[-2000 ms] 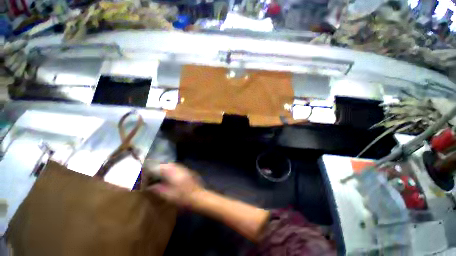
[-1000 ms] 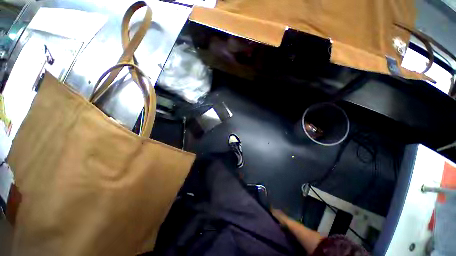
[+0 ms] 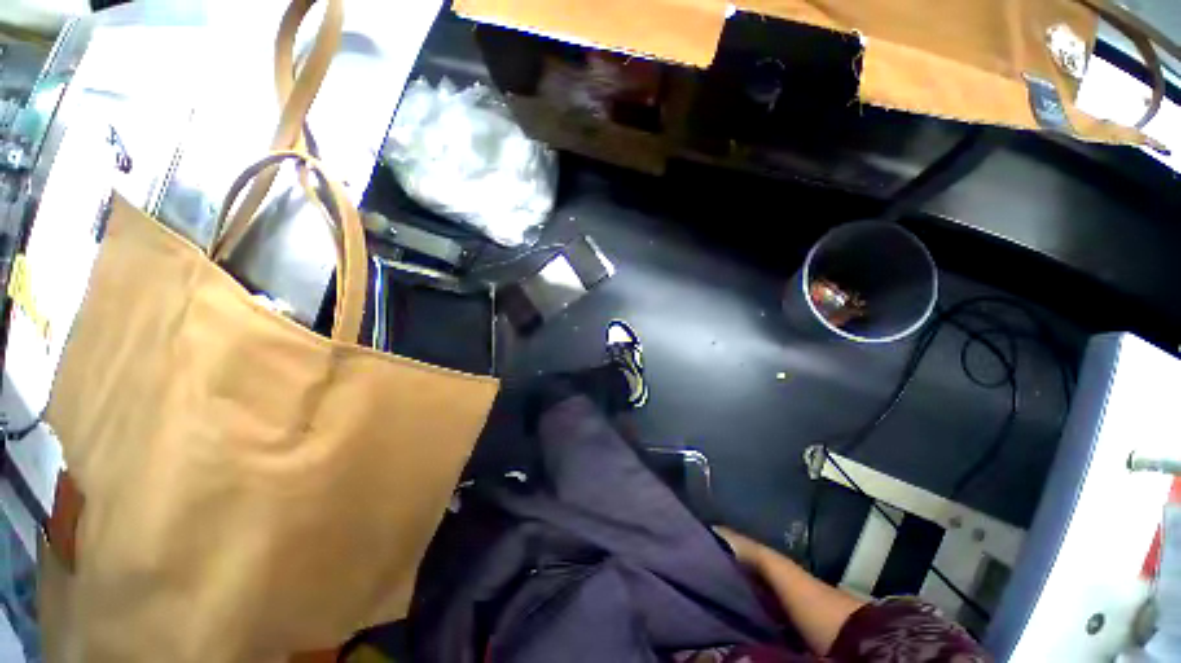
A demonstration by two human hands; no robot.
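Observation:
A tan-brown tote bag [image 3: 259,440] hangs over the edge of the white and metal table at left, its two thin handles [image 3: 347,259] lying up on the metal surface. A small orange-brown patch [image 3: 64,518] shows at its left edge. My right forearm reaches down beside my thigh at the lower centre; my right hand [image 3: 741,541] is mostly hidden behind my leg, so its grip cannot be seen. My left hand is not in view.
Another brown tote [image 3: 958,58] lies on the bench at the top. Below are a clear plastic bundle [image 3: 473,162], a round bin [image 3: 870,282] with scraps, loose cables [image 3: 991,350], a white metal frame [image 3: 881,479] and my shoe [image 3: 626,363]. A white machine table [image 3: 1101,518] stands at right.
My right hand has left the tote's upper corner and moved down right beside my leg. The view has tilted down to the floor. The tote still hangs at left.

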